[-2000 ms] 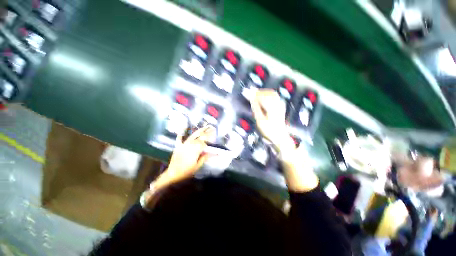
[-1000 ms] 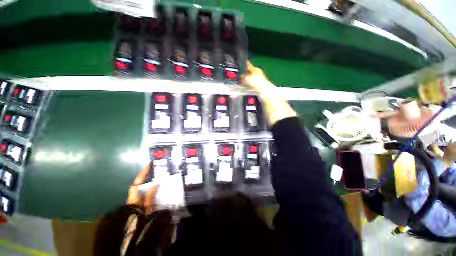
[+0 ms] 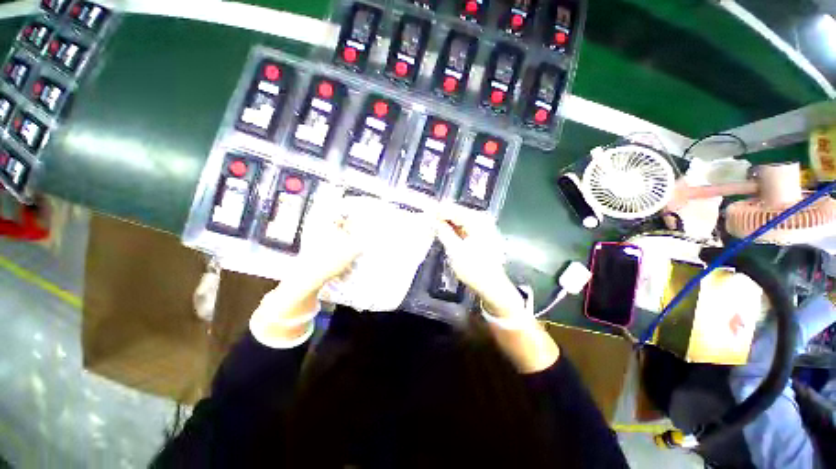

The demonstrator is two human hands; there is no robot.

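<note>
My left hand (image 3: pixel 321 261) holds a white label sheet (image 3: pixel 390 252) above the near row of a clear blister tray (image 3: pixel 203 215). My right hand (image 3: pixel 472 252) has its fingertips at the sheet's right edge; whether a small label is between them cannot be told. The tray holds black devices (image 3: pixel 370 135) in two rows, each visible one with a red round spot and most with a white printed label. The sheet and hands hide part of the near row. A second blister tray (image 3: pixel 568 69) of black devices overlaps the first tray's far edge.
Another tray of devices (image 3: pixel 38 87) lies far left. At right are a white fan (image 3: pixel 629 180), a pink fan (image 3: pixel 779 215), a phone (image 3: pixel 614 284), a yellowish box (image 3: pixel 710 316), a blue cable and a black hose. Another person's sleeve (image 3: pixel 779 403) shows lower right. Brown cardboard (image 3: pixel 137 302) stands below the bench.
My right hand has left the far tray and come back to the sheet. The far tray now sits nearer, overlapping the near tray. The sheet has moved right, and the view has turned.
</note>
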